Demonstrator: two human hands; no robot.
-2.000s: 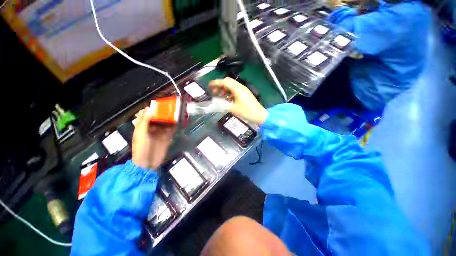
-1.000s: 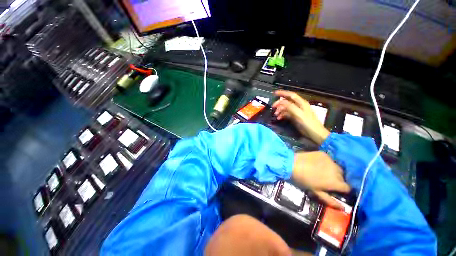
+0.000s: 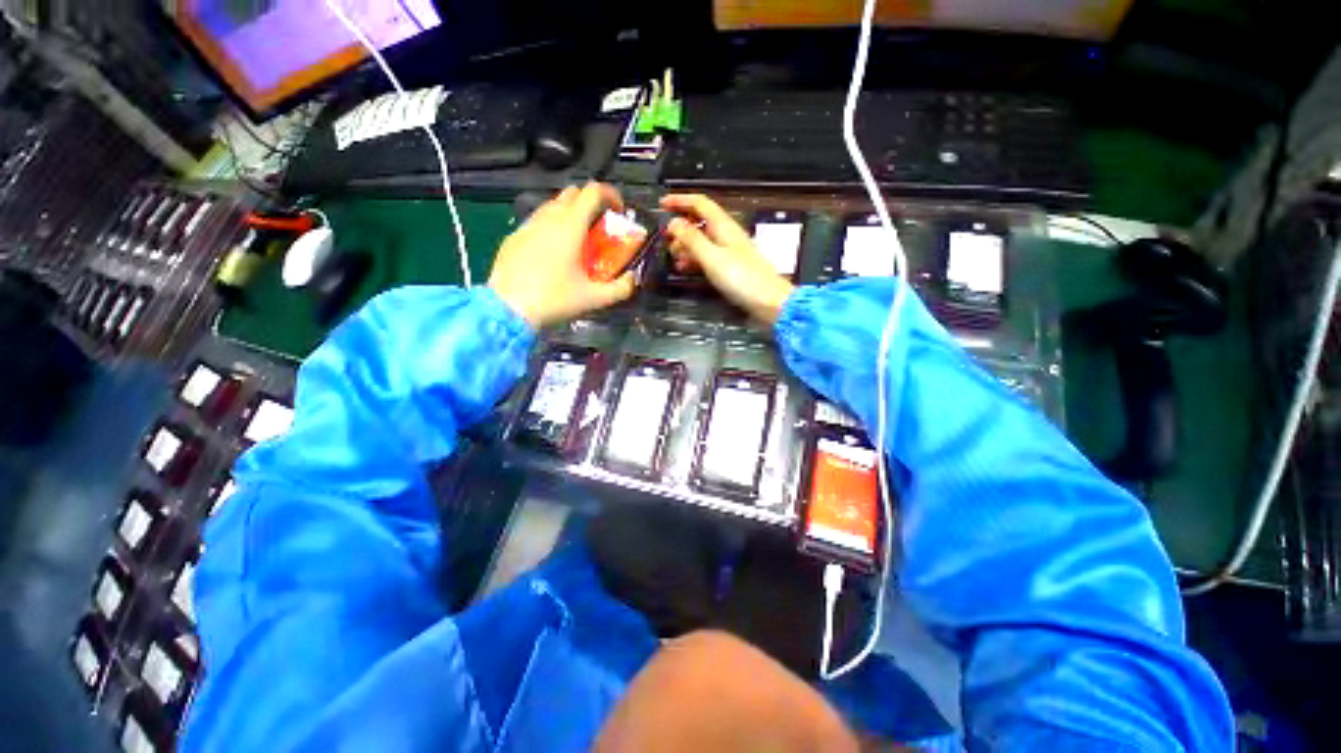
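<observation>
My left hand [image 3: 552,265] is closed around a phone with a lit orange screen [image 3: 612,246], raised over the back left of the clear tray [image 3: 1015,353]. My right hand [image 3: 721,262] is just right of it, fingers bent beside the phone's dark edge; whether they grip anything cannot be told. A cabled phone [image 3: 841,493] with an orange screen lies at the tray's front right, a white cable [image 3: 832,596] in its lower end. Several phones with white faces [image 3: 735,427] lie in the tray's two rows. Both sleeves hide parts of the tray.
A keyboard [image 3: 882,140] and a green clip [image 3: 658,112] are behind the tray. A black scanner [image 3: 1154,346] is at right. Another tray of phones [image 3: 165,453] is at lower left. A white cable [image 3: 868,162] hangs across my right sleeve. A round white item [image 3: 308,256] lies at left.
The view has turned and levelled. My left hand has moved from near the cabled phone to the back left and taken hold of the other orange-screened phone. My right hand is still near that corner.
</observation>
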